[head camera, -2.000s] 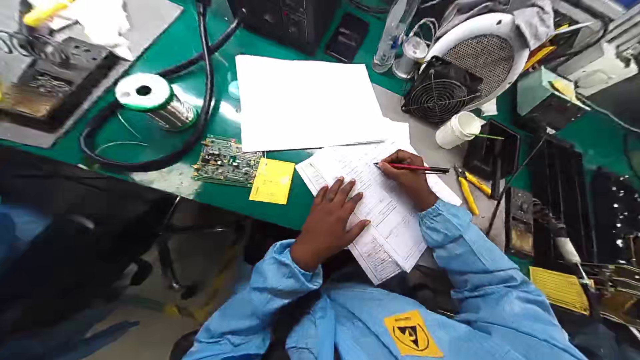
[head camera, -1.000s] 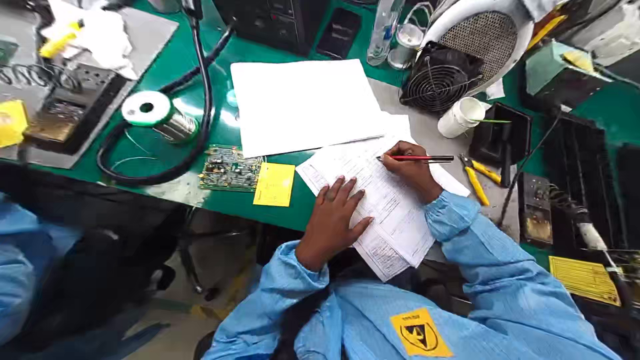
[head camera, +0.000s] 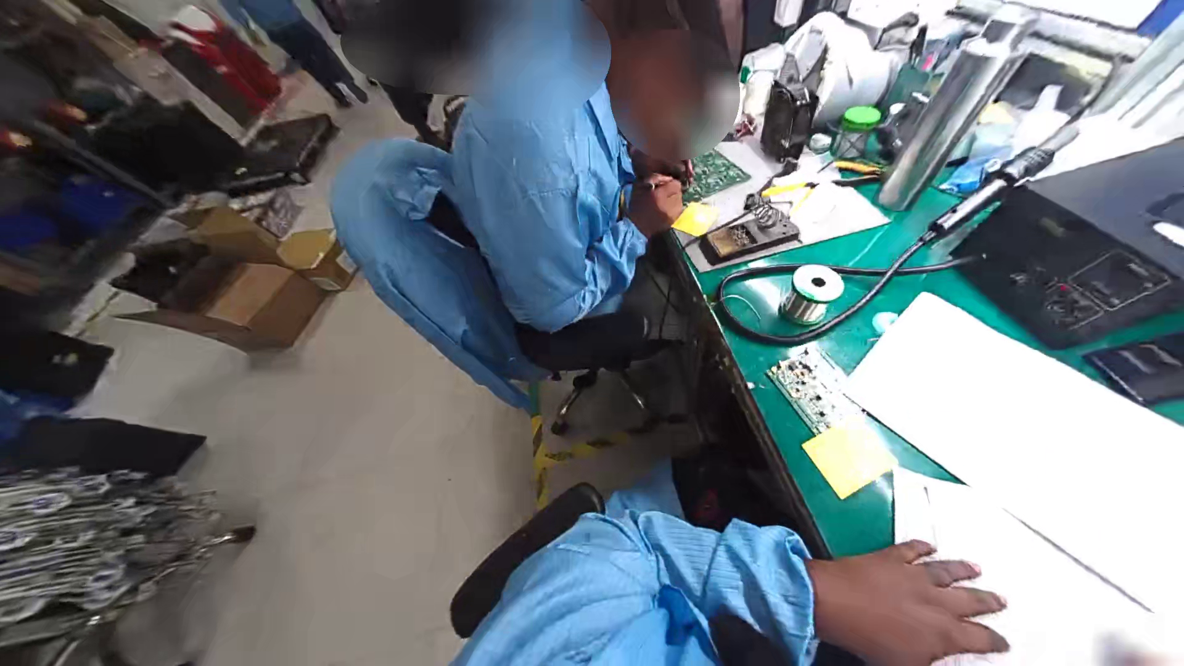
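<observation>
My left hand (head camera: 911, 606) lies flat with spread fingers on the lower edge of white paper sheets (head camera: 1045, 564) at the bottom right. Up from it, a yellow sticky note (head camera: 849, 460) overlaps the end of a populated circuit board (head camera: 814, 388) on the green bench mat. A larger blank white sheet (head camera: 1027, 398) lies to the right of the board. Beyond the board stands a spool of solder wire (head camera: 811, 294), with a thick black cable (head camera: 865, 310) looped around it. My right hand is outside the view.
A co-worker in a blue smock (head camera: 546, 203) sits farther along the bench, hands by a green circuit board (head camera: 714, 176). Near them is a soldering iron stand (head camera: 751, 236). A black device (head camera: 1091, 250) stands at the right. Cardboard boxes (head camera: 250, 296) lie on the floor.
The view has swung far to the left, bringing in the co-worker and floor. My right hand, seen earlier writing with a red and black pen, has left the view. My left hand remains on the papers.
</observation>
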